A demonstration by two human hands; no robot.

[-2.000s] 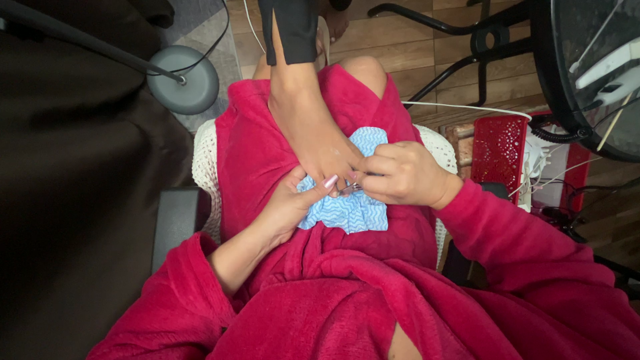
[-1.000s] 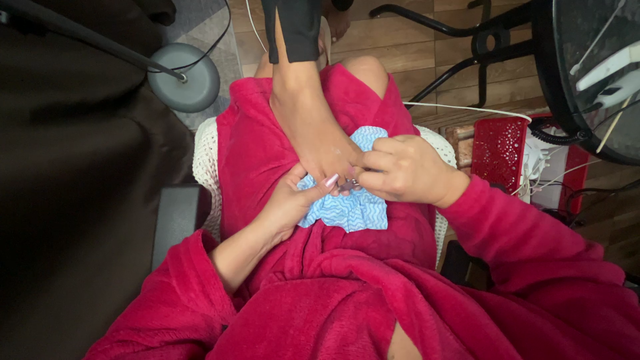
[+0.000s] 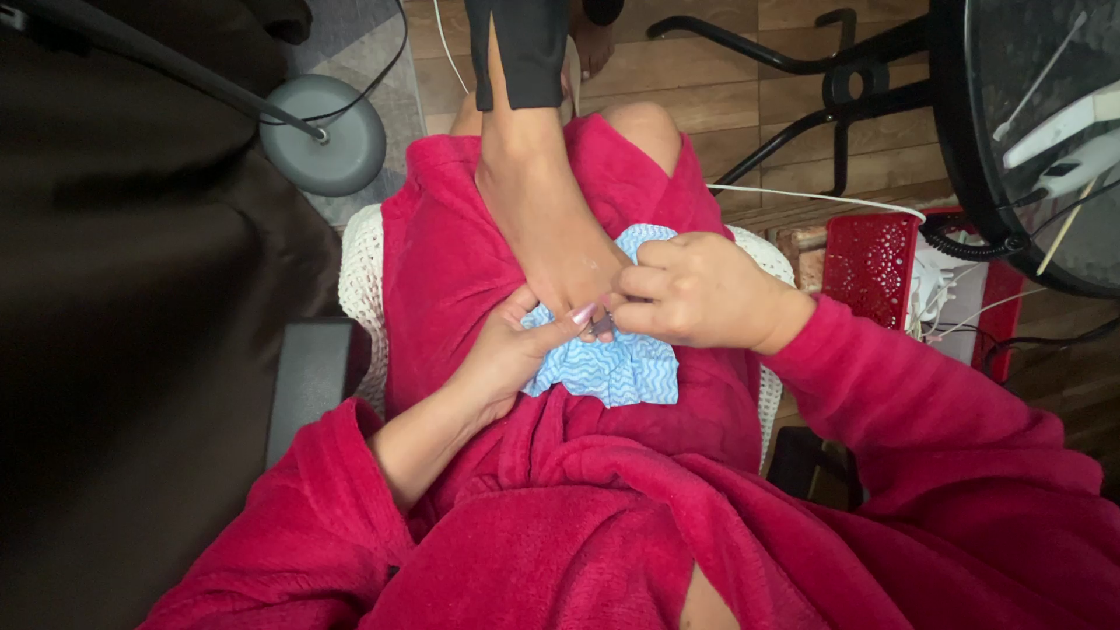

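Note:
Another person's bare foot (image 3: 547, 223), below a black trouser cuff, rests toes toward me on my lap, over a blue-and-white wavy-patterned cloth (image 3: 604, 372). My left hand (image 3: 516, 346) grips the toes from the left, its thumb on top of them and its fingers partly hidden beneath the foot. At the toes, my right hand (image 3: 691, 297) is curled with its fingertips pinched together. A small dark metallic thing (image 3: 604, 324) shows between its fingertips and the toes; its kind cannot be told.
A round black-rimmed glass table (image 3: 962, 149) with white tools and thin sticks stands at upper right. Beneath it is a red perforated plastic basket (image 3: 866, 271) with cables. A grey round base (image 3: 324, 136) with a pole stands at upper left. A black armrest (image 3: 315, 376) is beside my left arm.

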